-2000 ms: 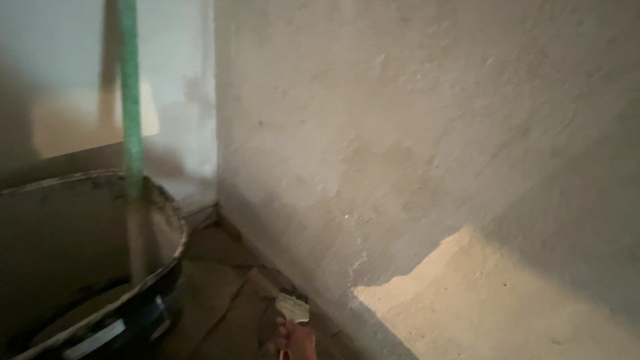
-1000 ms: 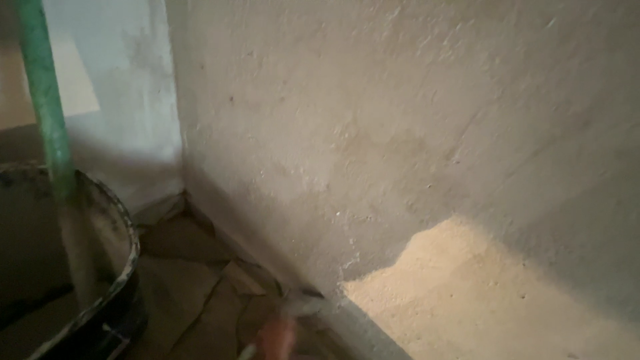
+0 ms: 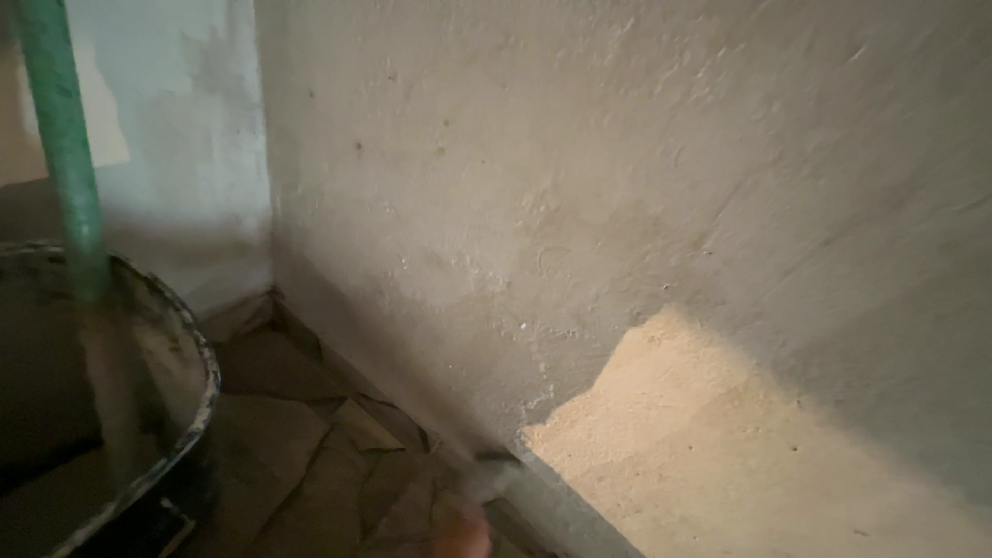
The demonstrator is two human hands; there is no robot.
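My right hand (image 3: 463,535) is at the bottom edge of the head view, blurred and mostly cut off. It holds a small hand tool (image 3: 490,477), seemingly a paintbrush, pale near the fingers and too blurred to identify surely. The tool is at the foot of the plastered wall (image 3: 542,194), left of the sunlit patch on it. Over at the left stands a large black bucket (image 3: 208,380) with a crusted rim. A green pole (image 3: 66,139) leans in the bucket, its lower part coated pale brown. My left hand is out of view.
Irregular stone-like tiles (image 3: 271,434) cover the floor between the bucket and the wall. A low skirting (image 3: 573,504) runs along the wall's foot. A pale bluish wall (image 3: 186,155) meets the plastered one in a corner behind the bucket.
My right hand and its tool have moved right along the wall's foot, closer to the sunlit patch. The view has shifted, so the bucket and pole appear farther left.
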